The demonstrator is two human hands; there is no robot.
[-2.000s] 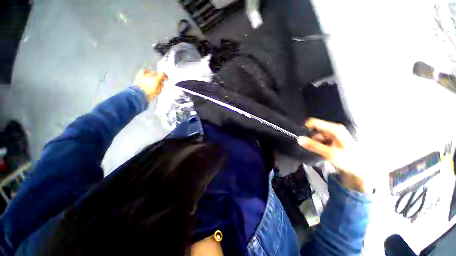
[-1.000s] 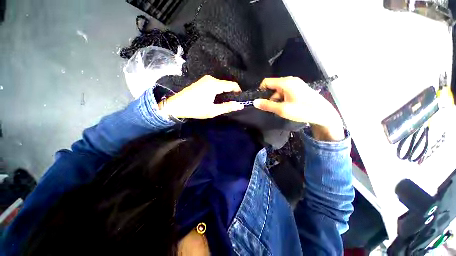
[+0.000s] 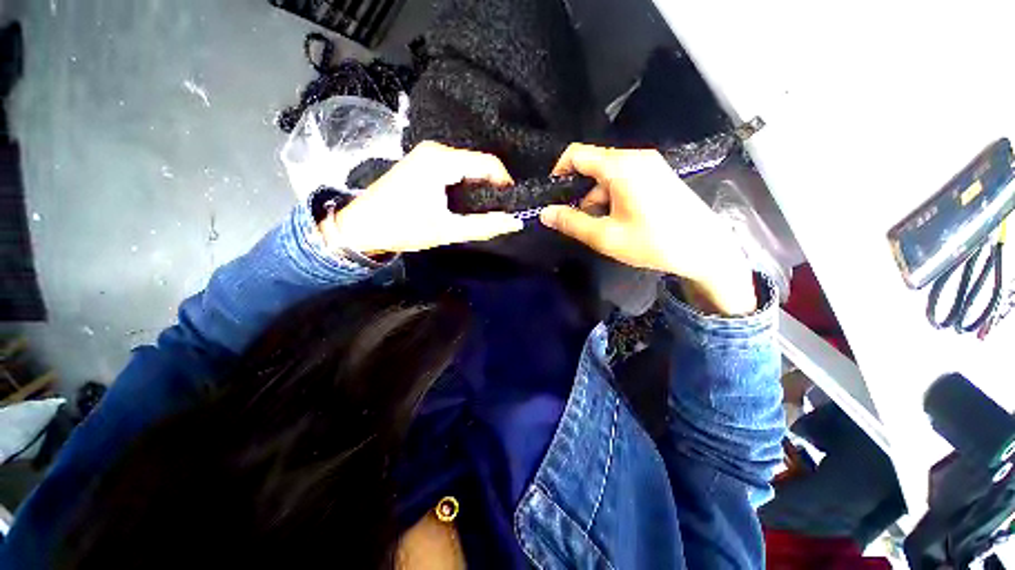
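Note:
A black nubbly garment (image 3: 501, 84) lies in front of me and over my lap. Its hem edge (image 3: 490, 197) is a rough dark band between my hands. A short stretch of silver chain trim (image 3: 528, 213) shows along it, and more chain shows right of my right hand. My left hand (image 3: 429, 206) pinches the hem on the left, fingers above and thumb below. My right hand (image 3: 623, 212) pinches it close by, fingertips near the chain. I cannot make out a needle or thread.
A clear plastic bag (image 3: 340, 139) and a curly black heap (image 3: 345, 80) lie beyond my left hand. The white table (image 3: 857, 100) on the right holds a phone (image 3: 957, 212), scissors with black loop handles (image 3: 966, 287) and a black cylinder (image 3: 959, 410). Grey floor (image 3: 134, 167) is at the left.
Two seconds ago my hands were wide apart along the chain; one second ago they had come together. Since then they have shifted slightly up, and chained hem shows right of my right hand.

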